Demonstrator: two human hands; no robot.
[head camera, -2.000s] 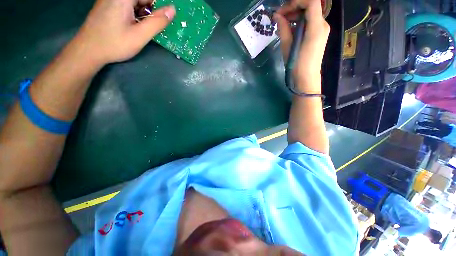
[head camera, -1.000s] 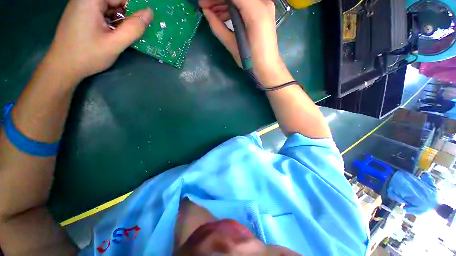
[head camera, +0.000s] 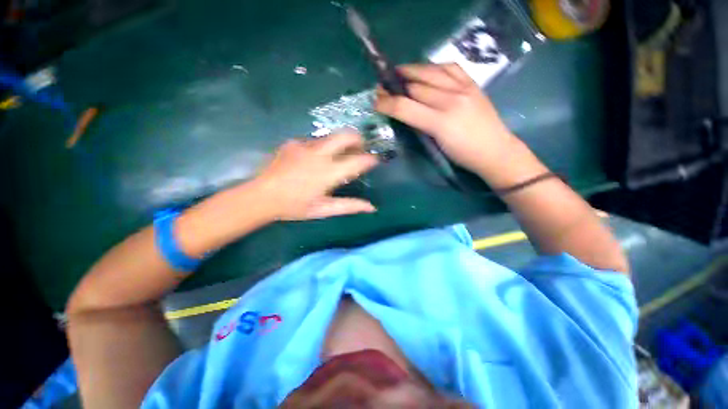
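My left hand (head camera: 319, 176), with a blue wristband, is over the green mat with its fingers spread and holds nothing visible. My right hand (head camera: 451, 112) is shut on a dark pen-like soldering iron (head camera: 383, 65), its tip pointing up and left. Between the hands is a blurred small shiny, dark-edged thing (head camera: 381, 137) near my left fingertips. A bright glinting patch lies beside it; I cannot tell whether it is part of a board or a reflection. No green circuit board shows clearly.
The component tray (head camera: 479, 49) with black pieces on white lies beyond my right hand. A yellow tape roll (head camera: 568, 14) is beside it. A dark box (head camera: 666, 104) stands at right. A small orange thing (head camera: 82, 126) and blurred blue item lie at far left.
My left hand has moved right and nearer my body; its grip on the green board has opened. My right hand, still with the iron, has moved right and lower. The tray is uncovered.
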